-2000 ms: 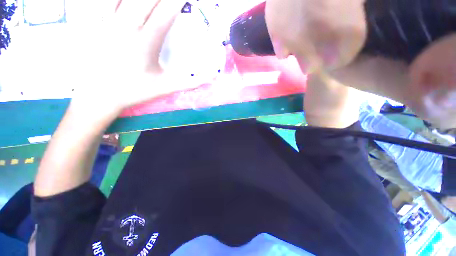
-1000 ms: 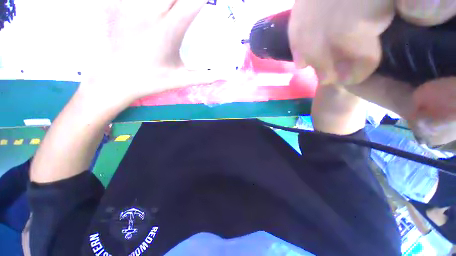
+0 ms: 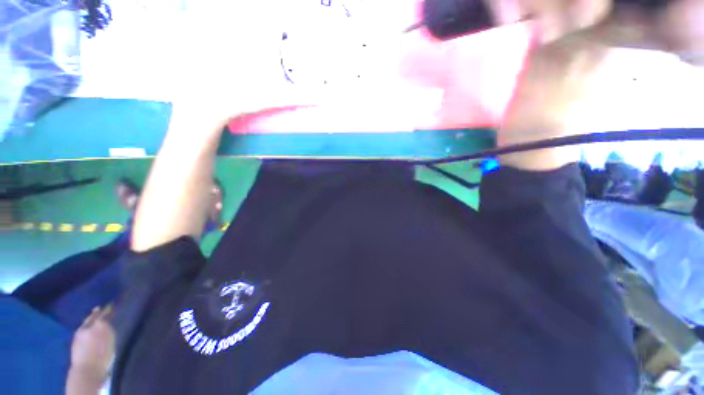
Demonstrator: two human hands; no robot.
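Note:
A white housing (image 3: pixel 332 65) with small dark holes lies at the top centre, badly overexposed. My left hand (image 3: pixel 231 89) is at its left side, with the thumb along its near edge; the fingers are washed out. My right hand (image 3: pixel 560 19), cut by the top edge and blurred, grips a black electric screwdriver (image 3: pixel 457 17). The thin bit points left, to the right of the housing and apart from it. A red mat (image 3: pixel 471 85) lies under the work.
The green bench edge (image 3: pixel 347 144) runs below the mat. A black cord (image 3: pixel 602 139) crosses on the right. A clear plastic bag (image 3: pixel 35 62) is at the upper left. Another person's hand (image 3: pixel 91 347) and dark blue clothing show at the lower left. Plastic bags (image 3: pixel 648 239) are at the right.
The screwdriver and my right hand have moved up and right in the view. The view has shifted, showing more at the left, including the plastic bag and the other person's hand.

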